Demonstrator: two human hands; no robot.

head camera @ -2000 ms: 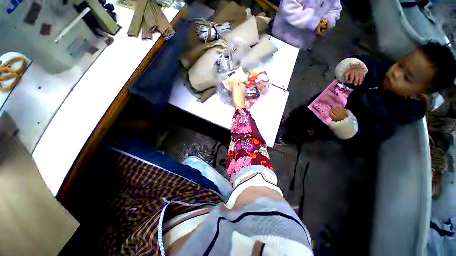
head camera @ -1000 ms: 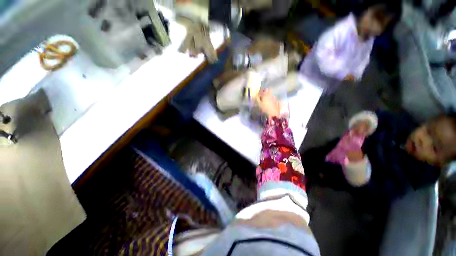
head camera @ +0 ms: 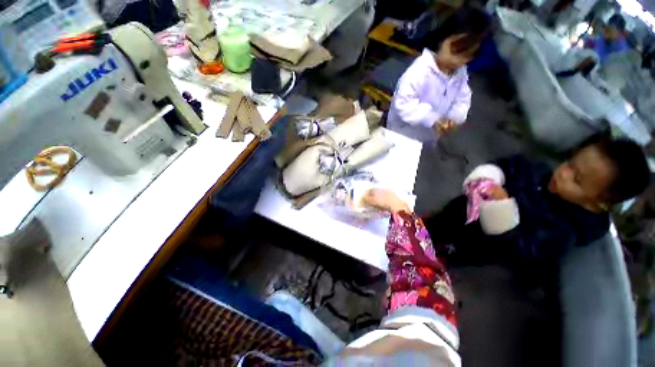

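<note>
My right hand (head camera: pixel 382 201), in a floral sleeve, reaches onto the low white side table (head camera: pixel 403 166). Its fingers are at a crinkled clear plastic bag (head camera: pixel 346 202) with small things inside; the fingertips are blurred and their grip is unclear. Beside the bag lie rolled khaki cloth bundles (head camera: pixel 307 170) bound with striped ties. My left hand is out of the picture.
A white JUKI sewing machine (head camera: pixel 118 97) stands left, with orange-handled scissors (head camera: pixel 50 168) and khaki strips (head camera: pixel 243 117). A khaki panel (head camera: pixel 39 301) lies lower left. Two children are beyond the side table; the nearer one (head camera: pixel 531 208) holds a pink packet (head camera: pixel 477 198).
The view has shifted, showing more of the machine. My hand was over the bag near the bundles and is now at the bag's right part. The nearer child's pink packet looks more bunched up.
</note>
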